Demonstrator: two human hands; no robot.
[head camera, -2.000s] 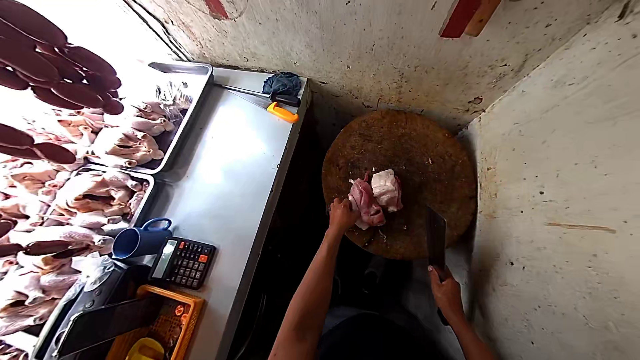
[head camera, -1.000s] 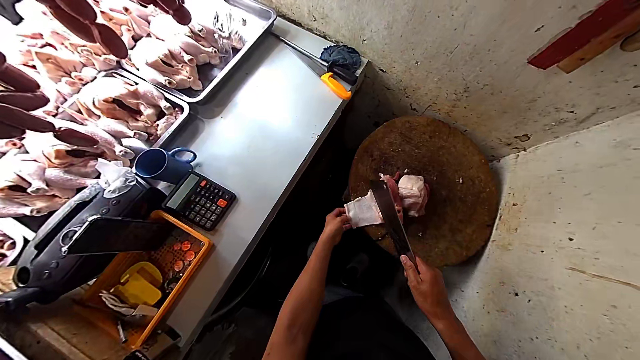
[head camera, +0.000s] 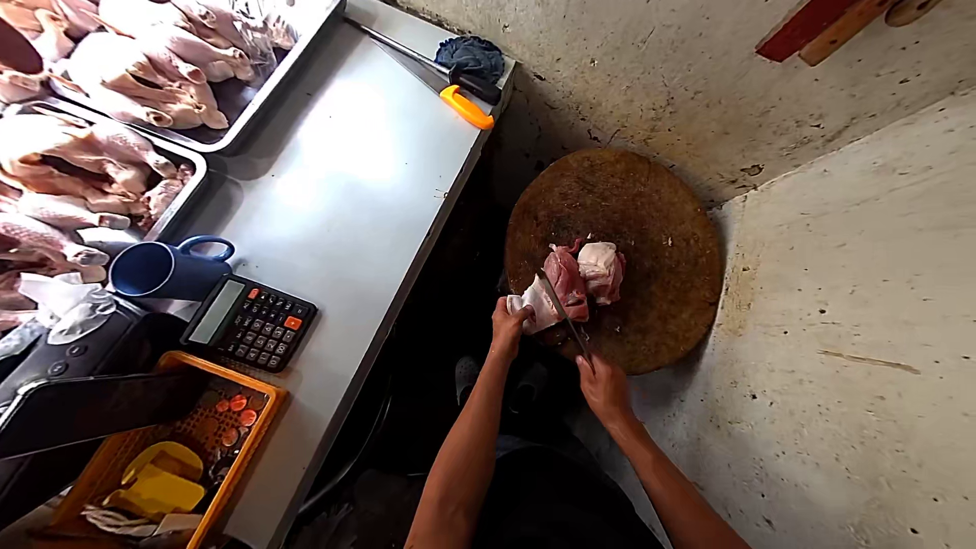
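Observation:
On a round wooden chopping block (head camera: 656, 305) lie two chunks of raw meat side by side. The left chunk (head camera: 565, 276) is pink, with a pale flap of skin or fat (head camera: 538, 306) stretched out from its left side. My left hand (head camera: 511, 324) pinches the outer end of that flap at the block's near left edge. My right hand (head camera: 604, 385) is closed round the handle of a large knife (head camera: 563, 309), seen nearly edge-on, its blade between the flap and the pink meat. The right chunk (head camera: 601, 271) has a white top and touches no hand.
A metal-topped counter (head camera: 343, 198) at left holds trays of raw chickens (head camera: 217, 145), a blue mug (head camera: 171, 268), a calculator (head camera: 255, 322), and an orange basket (head camera: 267, 396). An orange-handled knife (head camera: 467, 107) lies near its far corner. Walls (head camera: 854, 252) stand close behind and right of the block.
Two seconds ago the knife was right of the meat; one second ago it was over it, and now it is at the flap. The left hand has pulled the flap out leftward. The view has shifted.

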